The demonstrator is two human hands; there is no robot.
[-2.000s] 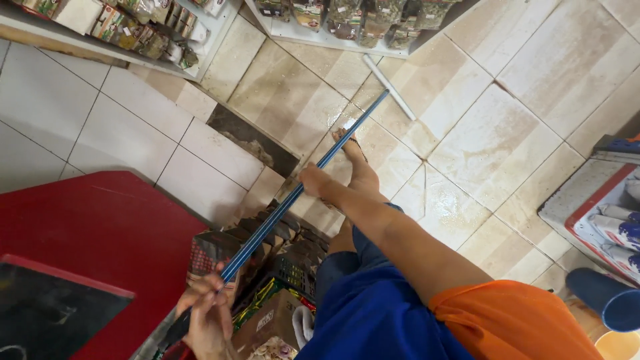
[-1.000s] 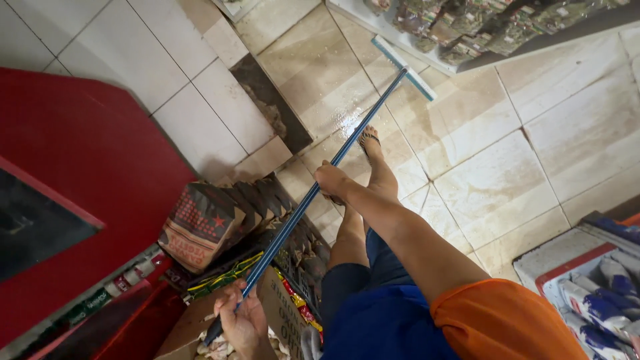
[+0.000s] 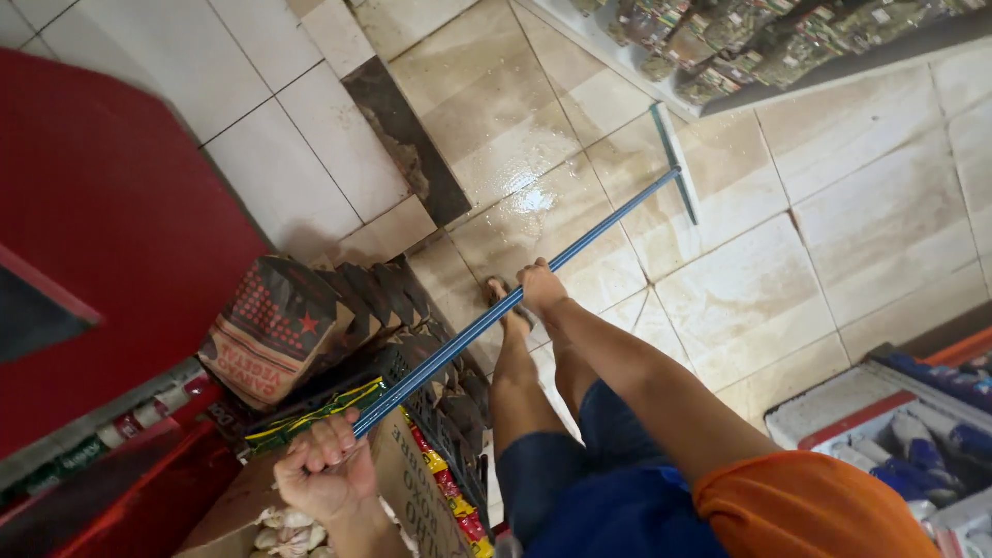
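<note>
A floor squeegee with a blue pole slants across the view, its pale and teal blade lying on wet, dirty floor tiles by the foot of a shelf. My right hand is closed around the pole at about its middle. At the pole's near end, my left hand grips it, above an open cardboard box of garlic. My feet, in sandals, stand on the tiles below the pole.
Paper charcoal bags and a black plastic crate stand at the left, beside a red counter. A shelf with packaged goods is at the upper right. At the lower right sits a white bin of packages.
The squeegee blade, lately angled across the floor nearer the top, is now farther right along the shelf's corner. Both hands have kept hold of the pole. The view has turned and shifted.
</note>
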